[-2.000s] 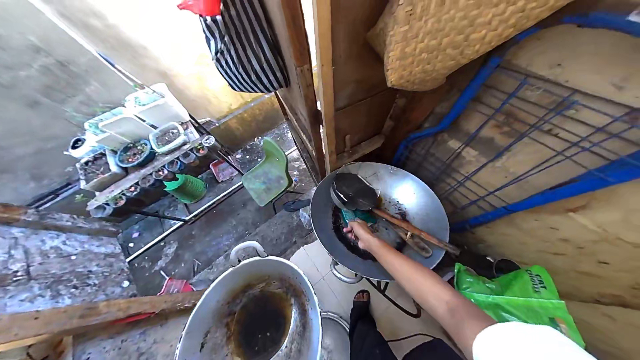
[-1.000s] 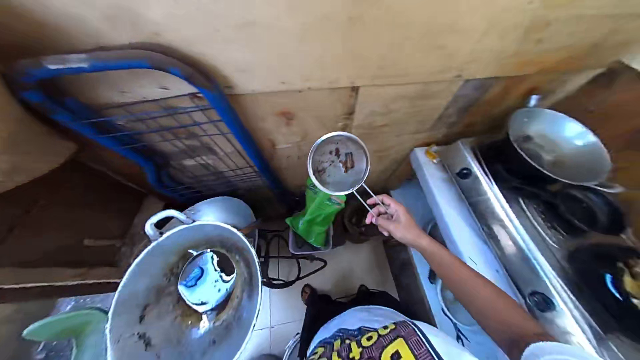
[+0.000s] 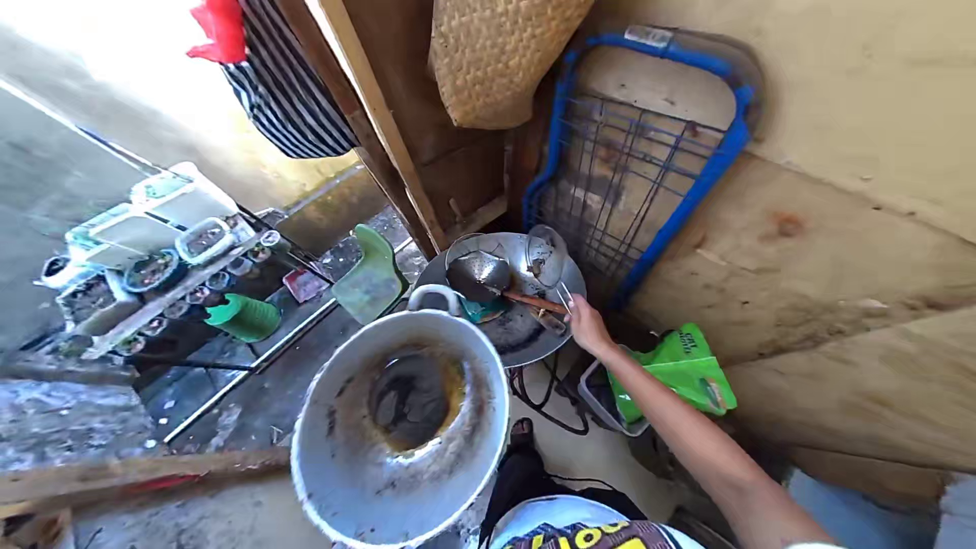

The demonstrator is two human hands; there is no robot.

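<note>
My right hand [image 3: 585, 324] grips the wire handle of a round mesh strainer [image 3: 545, 259], held at the right side of a wide metal wok [image 3: 526, 347]. In the wok lie a ladle-like metal utensil [image 3: 479, 273] with a wooden handle [image 3: 534, 301] and a teal item [image 3: 482, 309] beneath it. To the left and nearer stands a large aluminium pot [image 3: 335, 457] with dark liquid [image 3: 410, 400] at its bottom. My left hand is out of view.
A blue metal rack [image 3: 686, 198] leans on the wooden wall. A green bag [image 3: 679, 370] rests in a grey bin [image 3: 602, 404]. A green plastic chair [image 3: 372, 278] and a shelf of potted plants [image 3: 168, 305] are at left. A woven basket [image 3: 496, 61] hangs above.
The view has swung from the stove side back to the wok. The strainer, held in my right hand before the wall one second ago, is now at the wok. The pot holds no blue-white object now.
</note>
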